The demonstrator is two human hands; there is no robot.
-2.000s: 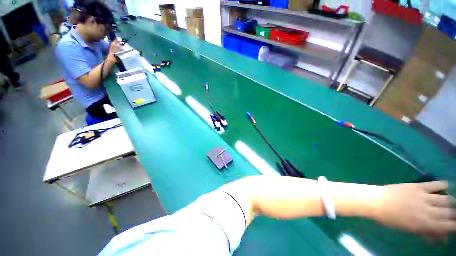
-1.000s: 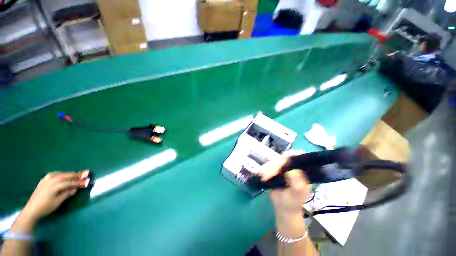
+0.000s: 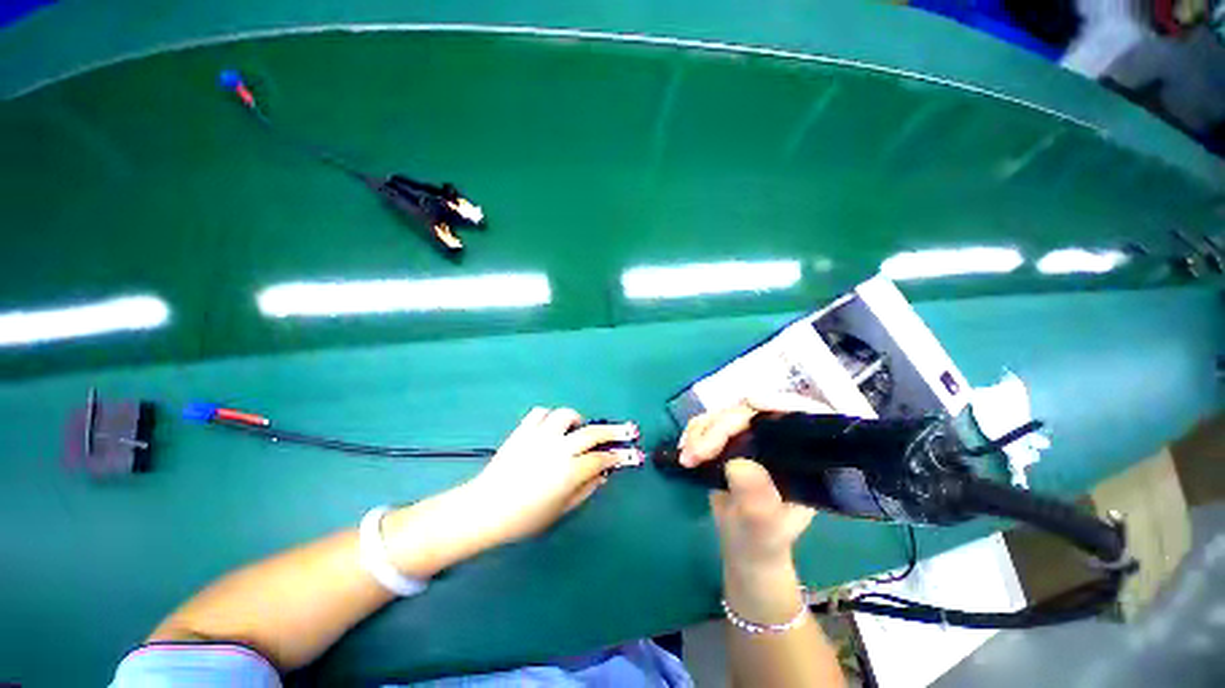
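My left hand (image 3: 544,470) holds the black connector end of a cable assembly (image 3: 363,446) down on the teal bench. Its thin black lead runs left to a blue tip with a red part. My fingers hide most of the connectors. My right hand (image 3: 752,470) is closed around a thick black electric screwdriver (image 3: 853,461), which lies level. Its nose points left, close to the connector end under my left fingertips. I cannot tell if the tip touches. A heavy cord runs from its rear.
A white screw feeder (image 3: 766,370) stands behind the screwdriver. A crumpled white item (image 3: 1005,414) lies right of it. A dark block with a metal rod (image 3: 118,437) is at left. Another cable assembly (image 3: 352,168) lies on the green conveyor. A cardboard box (image 3: 1155,524) is at right.
The view has turned down to the bench. My left hand has brought a cable assembly from the conveyor side onto the bench. The screwdriver's nose is now beside the left fingers.
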